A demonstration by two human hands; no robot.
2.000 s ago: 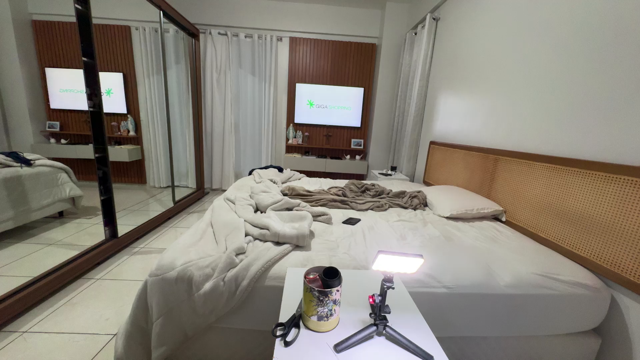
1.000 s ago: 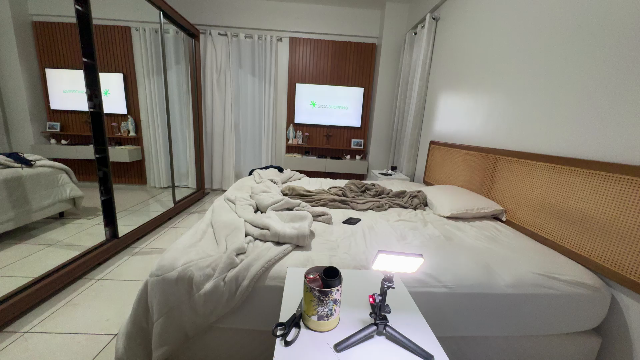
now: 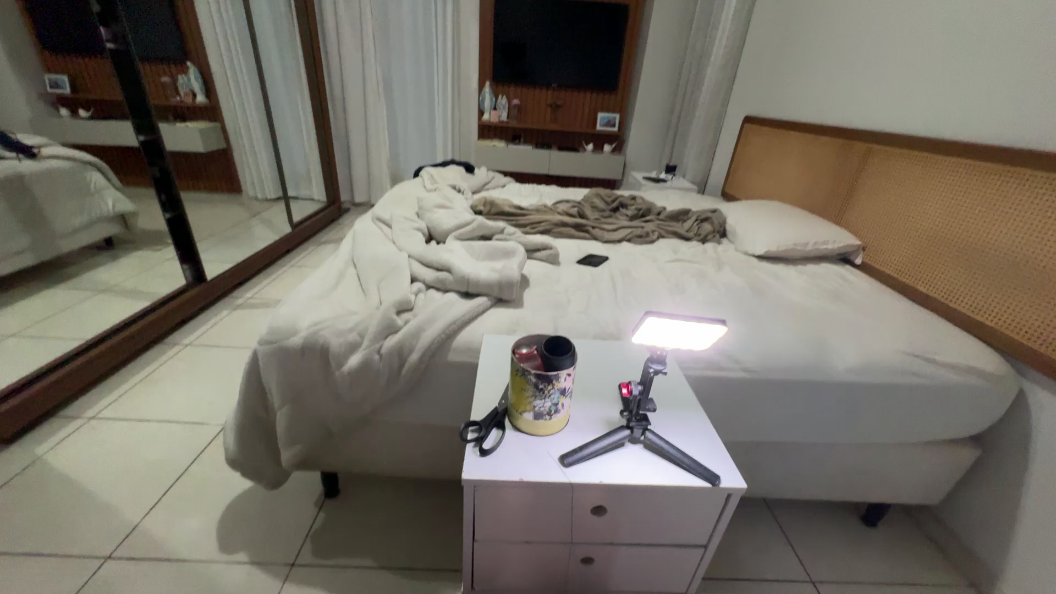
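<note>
Neither my left hand nor my right hand shows in the head view. A white nightstand (image 3: 594,462) with drawers stands close in front of me. On its top, a pair of black-handled scissors (image 3: 487,429) lies against the left side of a patterned cylindrical container (image 3: 542,396), which holds a black cylindrical object and a reddish one. To the right of the container, a lit LED light panel (image 3: 680,330) is mounted on a small black tripod (image 3: 638,437) with its legs spread.
Behind the nightstand is a bed (image 3: 660,289) with a rumpled pale comforter (image 3: 363,338), a brown blanket (image 3: 606,216), a pillow (image 3: 789,229) and a dark phone-like object (image 3: 592,260). A mirrored wardrobe (image 3: 272,107) lines the left. A television (image 3: 558,43) hangs on the far wall.
The television screen was lit with a logo and is now dark. The view has tilted down, showing the nightstand's drawers.
</note>
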